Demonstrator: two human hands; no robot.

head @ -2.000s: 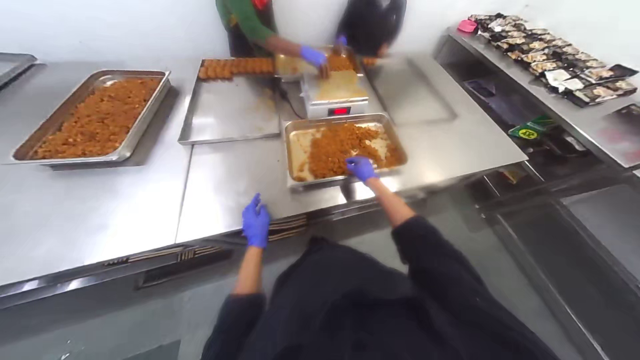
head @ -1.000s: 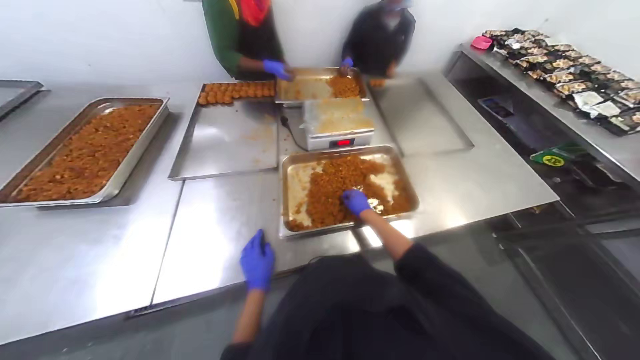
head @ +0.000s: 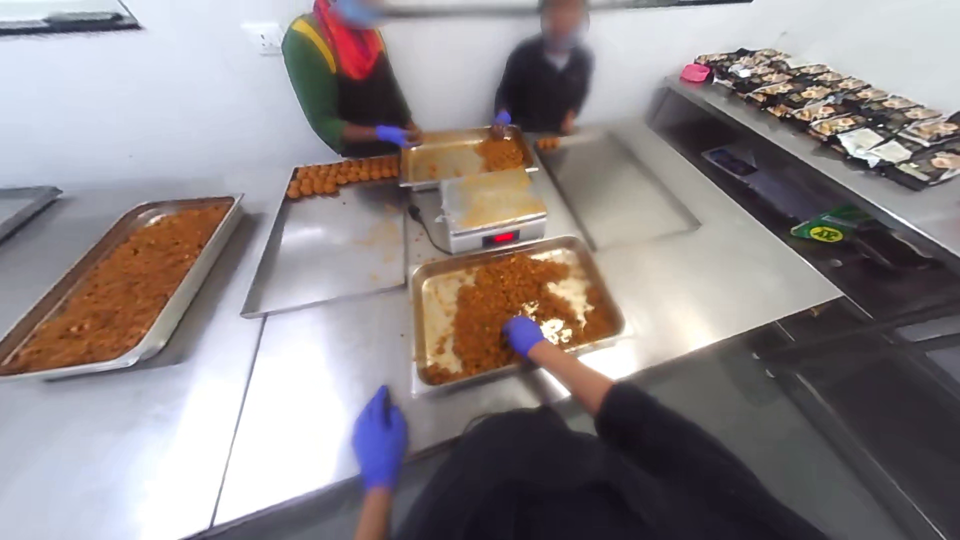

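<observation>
My right hand (head: 523, 336), in a blue glove, is down in the orange-brown crumbly food mixture (head: 491, 307) of the near metal tray (head: 616, 319); its fingertips are hidden, so its grip does not show. Gloved in blue too, my left hand (head: 380, 437) rests over the steel table's front edge, left of that tray, holding nothing, thumb apart from the fingers. Behind the near tray stands a digital scale (head: 495, 208) with a lit red display and food residue on its top. A shallow metal tray (head: 341, 244) to the left carries rows of shaped food balls (head: 341, 176) along its far side.
A deep tray (head: 161, 330) of similar mixture stands far left. Two co-workers across the table have hands at another tray (head: 442, 154). A flat tray (head: 619, 191) lies right of the scale, with a black cable (head: 427, 229) left of it. Packed food containers (head: 825, 105) line a right-hand counter.
The co-worker in green sleeves, whose hand was over the scale two seconds ago, has drawn back to the far tray. My right hand stays in the mixture; my left stays by the table edge.
</observation>
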